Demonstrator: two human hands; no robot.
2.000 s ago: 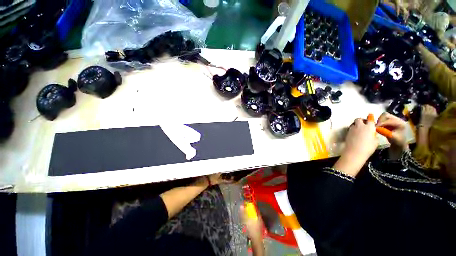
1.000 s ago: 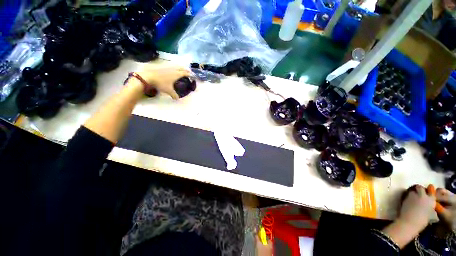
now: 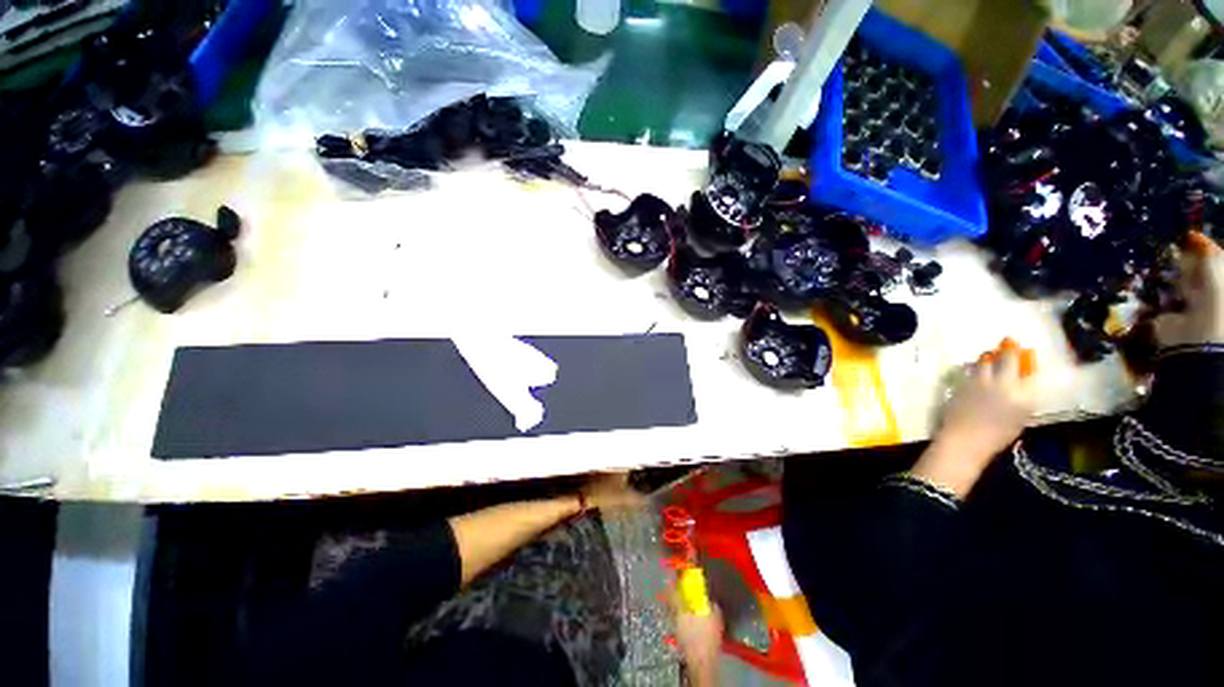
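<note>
My left hand (image 3: pixel 611 491) is small and blurred at the bench's front edge. A dark piece, partly hidden by the edge, shows at its fingers and appears to be a camera head. My right hand (image 3: pixel 697 628) is low in front of the bench, shut on a yellow tool (image 3: pixel 693 591) with a red coiled line above it. One black camera head (image 3: pixel 180 260) with a ring of pale dots sits on the bench at left. A white cloth (image 3: pixel 513 380) lies across the dark mat (image 3: pixel 309 396).
Open black housings (image 3: pixel 785 350) cluster right of the mat, beside orange-yellow tape (image 3: pixel 859 389). Behind them stands a blue bin (image 3: pixel 893 211) of small parts. A clear plastic bag (image 3: pixel 389 67) and black cables (image 3: pixel 470 134) lie at the back. A neighbour's hand (image 3: pixel 991 403) holds something orange at right.
Two camera heads stood at left two seconds ago; one remains. One second ago my left hand gripped one there; it has since moved to the bench's front edge. The view has swung back left.
</note>
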